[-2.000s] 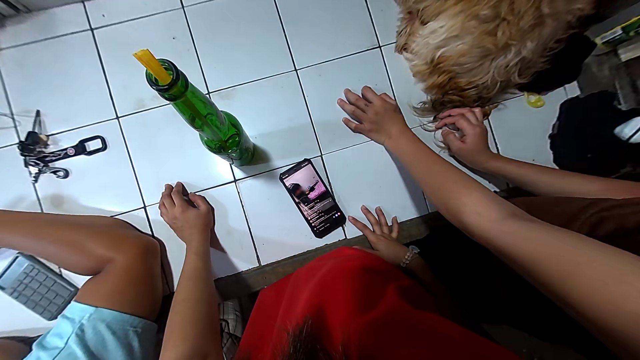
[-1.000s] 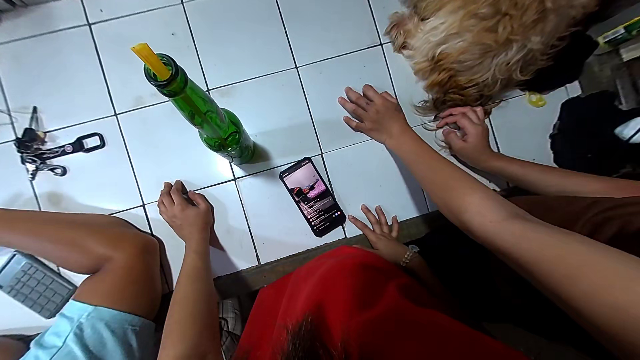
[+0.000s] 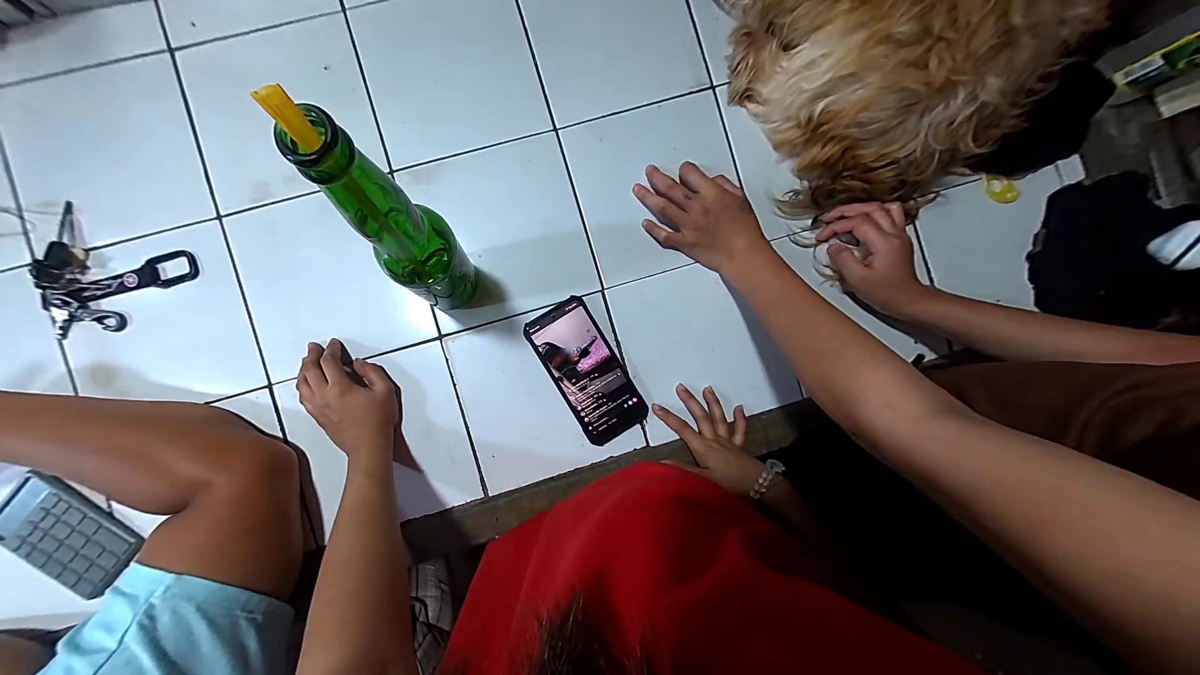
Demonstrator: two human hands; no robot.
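My left hand [image 3: 347, 398] rests on the white tiled surface [image 3: 506, 206] with its fingers curled. A small dark patch shows between thumb and fingers; whether it is an object or shadow I cannot tell. My right hand [image 3: 703, 216] lies palm down with fingers spread, holding nothing. Between and below my hands lies a lit smartphone [image 3: 586, 370], screen up. A green glass bottle [image 3: 398, 220] stands beyond my left hand, with a yellow strip [image 3: 289, 117] sticking out of its mouth.
Another person's hand with a beaded bracelet [image 3: 767, 478] lies beside the phone; that person seems to wear the red garment [image 3: 647, 572]. A further person's hand [image 3: 872, 258] touches curly blond hair or fur [image 3: 900, 94]. Keys with a strap [image 3: 122, 281], a bent knee [image 3: 225, 469] and a grey keypad [image 3: 66, 534] are left.
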